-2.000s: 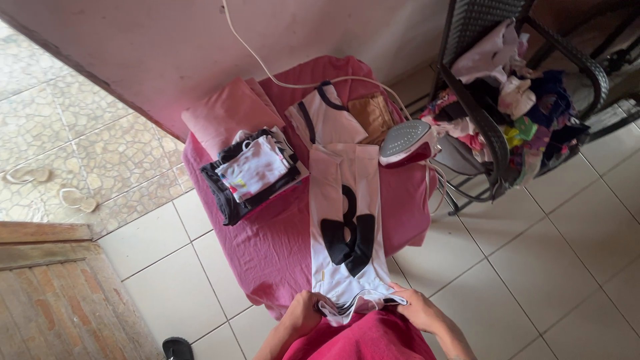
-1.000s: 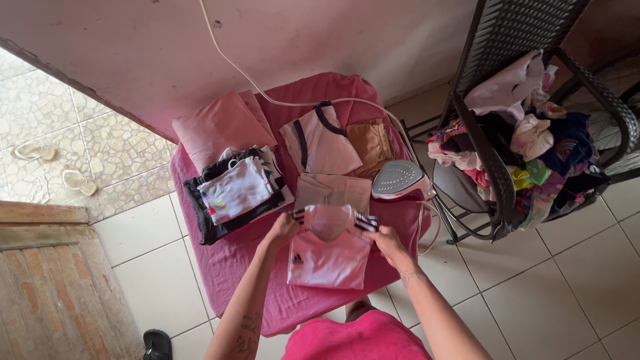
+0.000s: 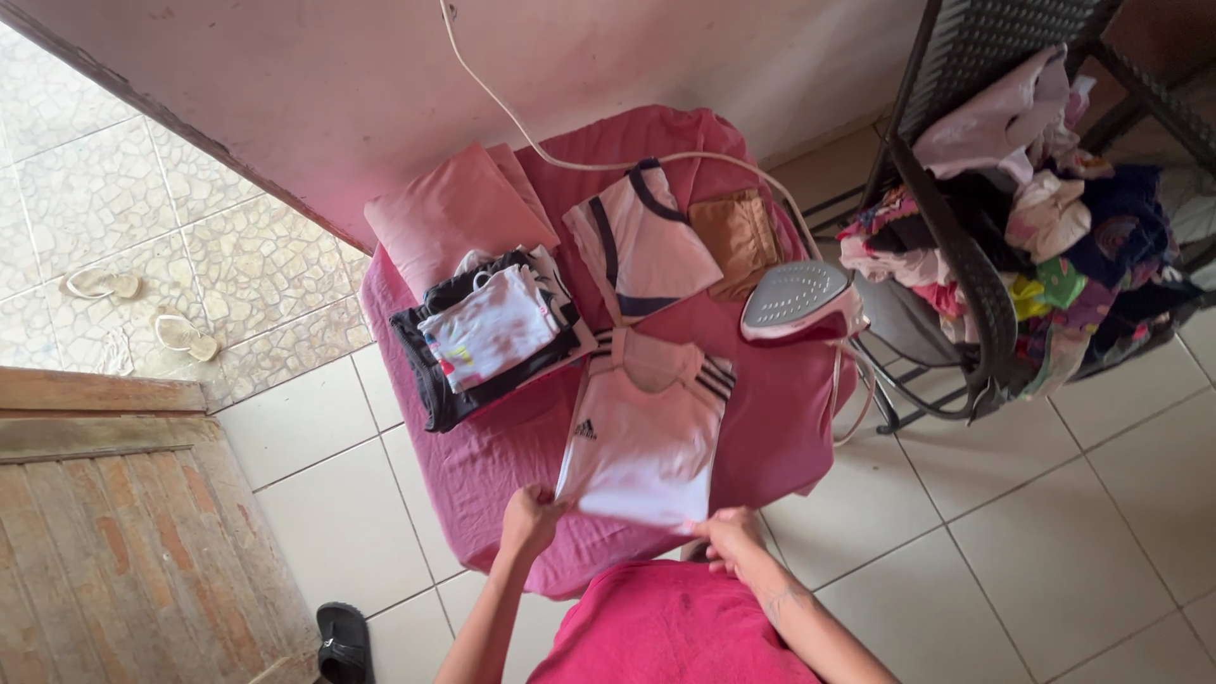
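Note:
A folded white Adidas shirt (image 3: 646, 437) with black shoulder stripes lies on a table covered with a pink cloth (image 3: 779, 427), its collar away from me. My left hand (image 3: 532, 518) pinches its near left corner, and my right hand (image 3: 727, 537) grips its near right corner. Beyond the collar is a folded white garment with dark bands (image 3: 646, 247), beside a folded brown garment (image 3: 736, 242). A steam iron (image 3: 803, 302) rests at the table's right edge, soleplate facing up. To the left lie a stack of folded dark and white clothes (image 3: 494, 332) and folded pink fabric (image 3: 456, 214).
The iron's cord (image 3: 560, 163) runs across the table's far side and up the wall. A dark woven chair (image 3: 969, 266) heaped with crumpled clothes (image 3: 1054, 237) stands at right. On the floor are a black sandal (image 3: 344, 641) and light sandals (image 3: 185, 337); a wooden door (image 3: 123, 532) is at left.
The shirt, held at its collar end a second ago, now lies flatter with its collar away from me. Both hands have moved toward me, to its near corners.

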